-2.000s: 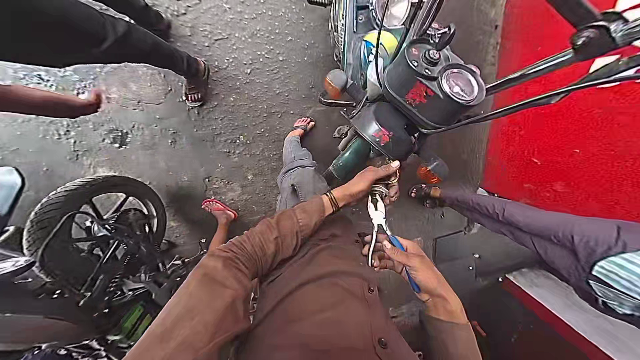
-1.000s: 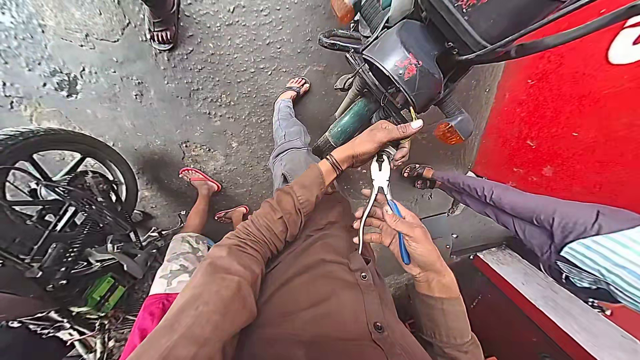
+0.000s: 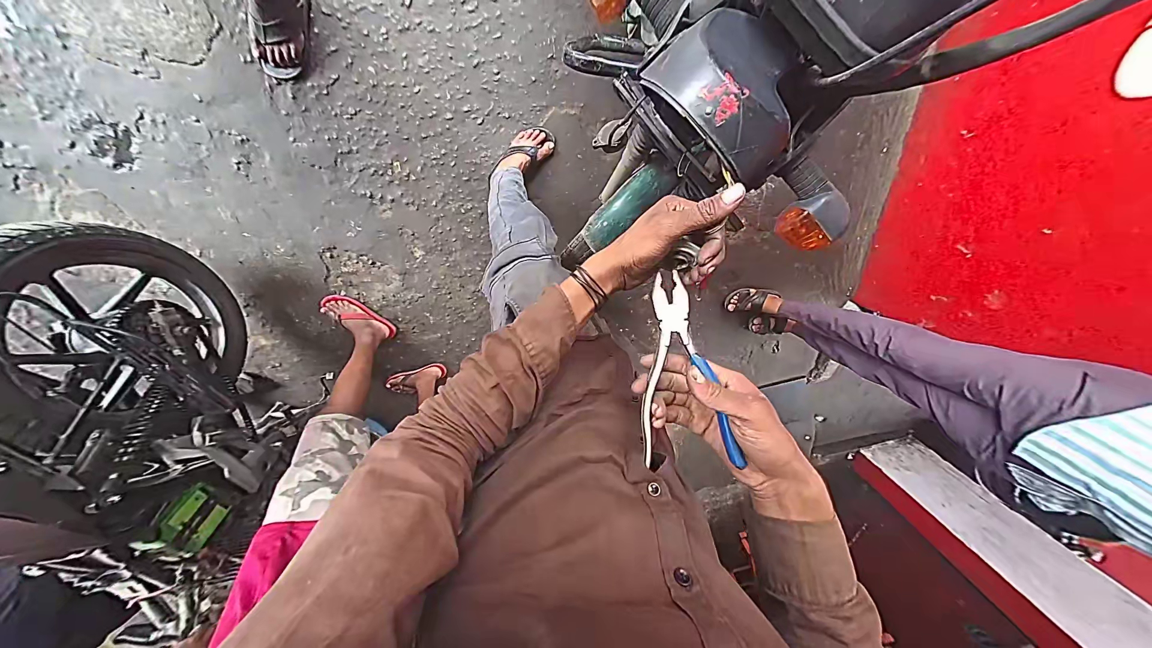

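Note:
My left hand (image 3: 661, 234) is at the open headlight housing (image 3: 720, 99) of a motorcycle, with its thumb beside a thin yellow wire (image 3: 727, 176). Its fingers are around a small round metal part (image 3: 686, 255), partly hidden by the hand. Other fingertips show just right of this part; whose they are I cannot tell. In my right hand (image 3: 738, 414) is a pair of combination pliers (image 3: 671, 310), one handle blue, the other bare metal. The handles are spread and the jaws point up, slightly apart, just below the metal part; contact is unclear.
A green fork tube (image 3: 630, 209) stands beside my left hand, and an orange turn signal (image 3: 805, 225) is to its right. Another motorcycle's wheel (image 3: 229, 315) is at left. People's feet and legs surround the work. A red panel (image 3: 1017, 180) fills the upper right.
The view has shifted closer over the hands and housing. My left hand stays by the housing, and the pliers remain in my right hand below it.

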